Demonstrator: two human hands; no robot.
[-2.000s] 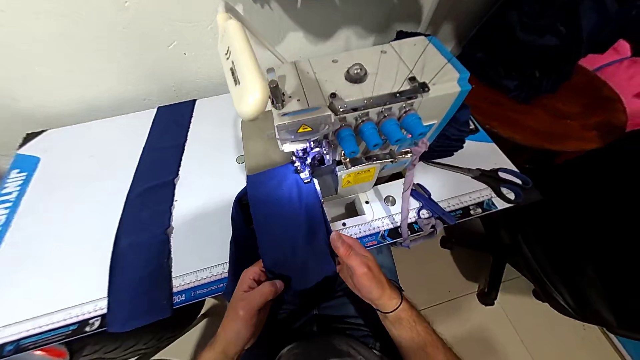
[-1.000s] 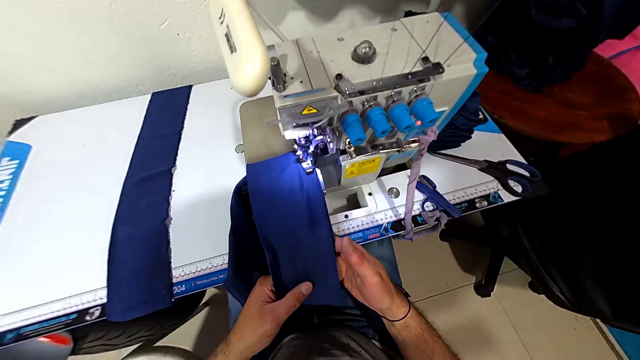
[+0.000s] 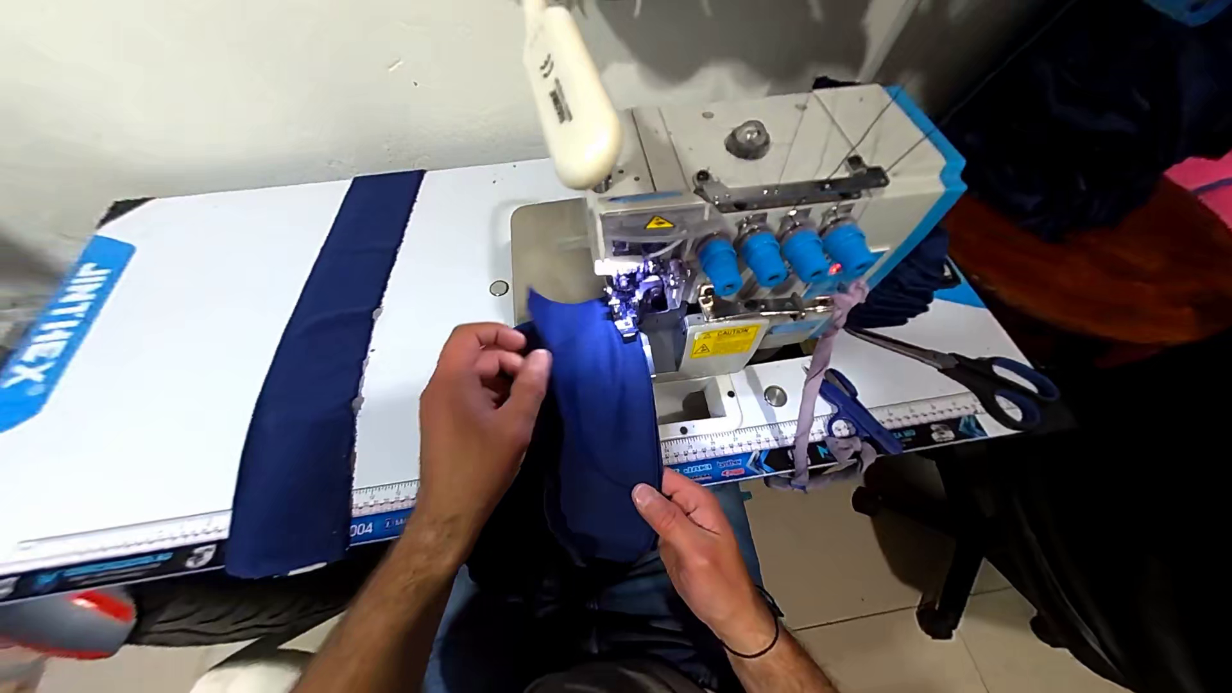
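Note:
A navy fabric piece (image 3: 602, 414) runs from the lit needle area of a white overlock sewing machine (image 3: 674, 221) down over the table's front edge. My left hand (image 3: 486, 414) is at the fabric's upper left edge, thumb and fingertips pinching the cloth beside the machine's plate. Lower down, my right hand (image 3: 688, 539) holds the right edge between thumb and fingers. The presser foot (image 3: 626, 313) stands at the fabric's top edge; whether it is down cannot be told.
A long navy fabric strip (image 3: 322, 356) lies across the white table (image 3: 183, 318) at left. Black-handled scissors (image 3: 991, 385), a small blue tool (image 3: 861, 414) and a hanging lilac cloth strip (image 3: 816, 385) are to the right. A cream lamp-like part (image 3: 577, 106) rises above the machine.
My left hand has moved up from the fabric's lower end to its upper left edge by the machine. The fabric's upper left corner now stands up. My right hand remains at the right edge.

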